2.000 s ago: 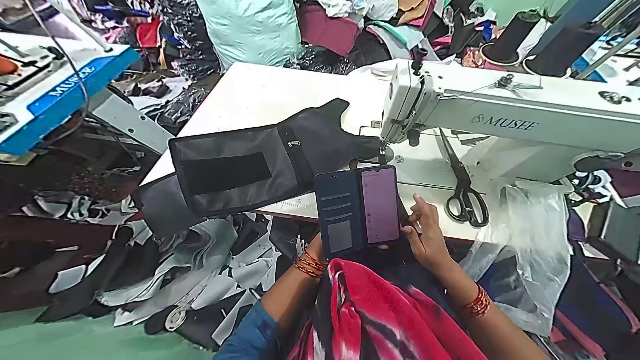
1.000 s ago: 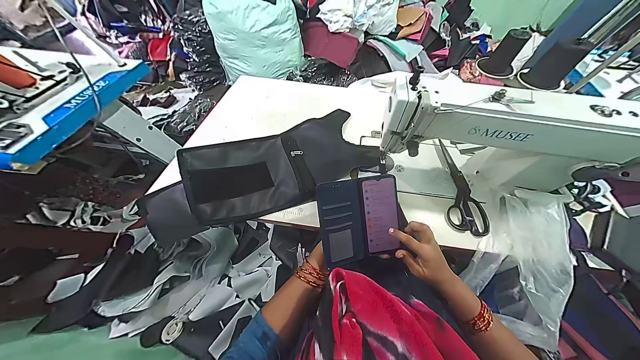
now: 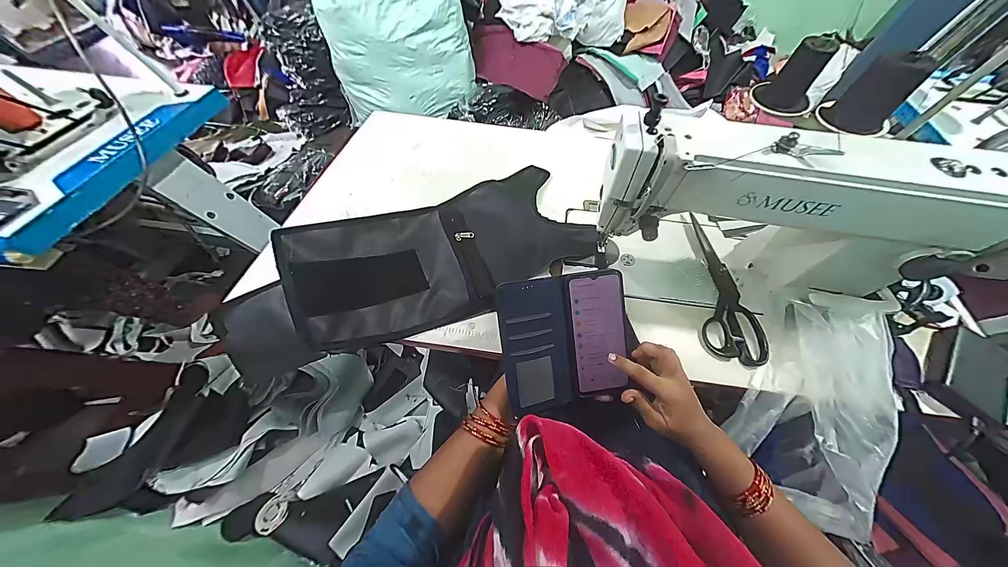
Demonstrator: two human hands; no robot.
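A smartphone (image 3: 598,335) lies in an open dark blue wallet case (image 3: 535,346), its lit screen facing up. My left hand (image 3: 498,398) holds it from below and behind; the case hides most of its fingers. At the screen's lower right, my right hand (image 3: 661,390) has its index fingertip on or just over the glass, the other fingers loosely bent, holding nothing. Beyond the phone, a black fabric piece with a zipper (image 3: 472,252) lies across the table, its narrow end at the needle of a white sewing machine (image 3: 756,189). Black-handled scissors (image 3: 728,307) rest to the right.
The white sewing table (image 3: 409,157) extends behind. Clear plastic sheeting (image 3: 839,402) hangs over its right front edge. Grey and black fabric scraps (image 3: 339,441) are heaped at the lower left. Large thread cones (image 3: 874,94) stand behind the machine; another machine table (image 3: 118,150) is at left.
My right hand, beside the phone two seconds ago, has moved its index finger over to the screen. It is now lower on the screen than one second ago. The left hand keeps its hold.
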